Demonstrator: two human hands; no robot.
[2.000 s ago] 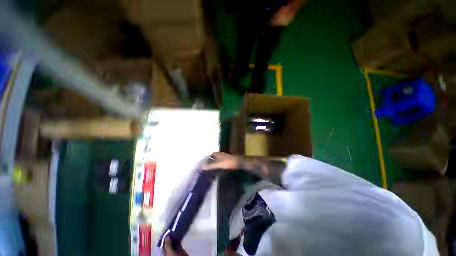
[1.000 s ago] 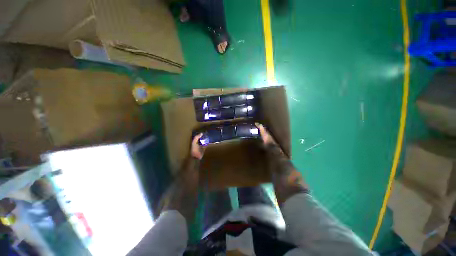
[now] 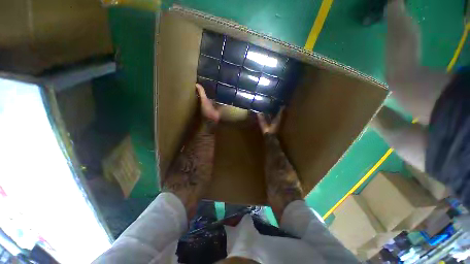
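The open brown shipping carton [image 3: 232,180] stands on the floor in front of me. Glossy black product boxes [image 3: 232,51] lie in rows against its far side. My left hand [image 3: 207,107] and my right hand [image 3: 270,121] are deep in the carton, at the two ends of the nearest row of boxes [image 3: 227,94]. The row lies against the rows beyond it. Both hands hold its ends; some fingertips are hidden. A patch of carton bottom shows between my hands.
The white work board [image 3: 46,170] is at the left, with a brown carton [image 3: 56,31] beyond it. At the right are a person's bare legs and dark clothing [image 3: 453,139]. Brown cartons [image 3: 391,201] stand on the green floor at the lower right.
The row in my hands has gone down into the carton against the other rows. The carton appears larger and closer. A person's legs now show at the right.
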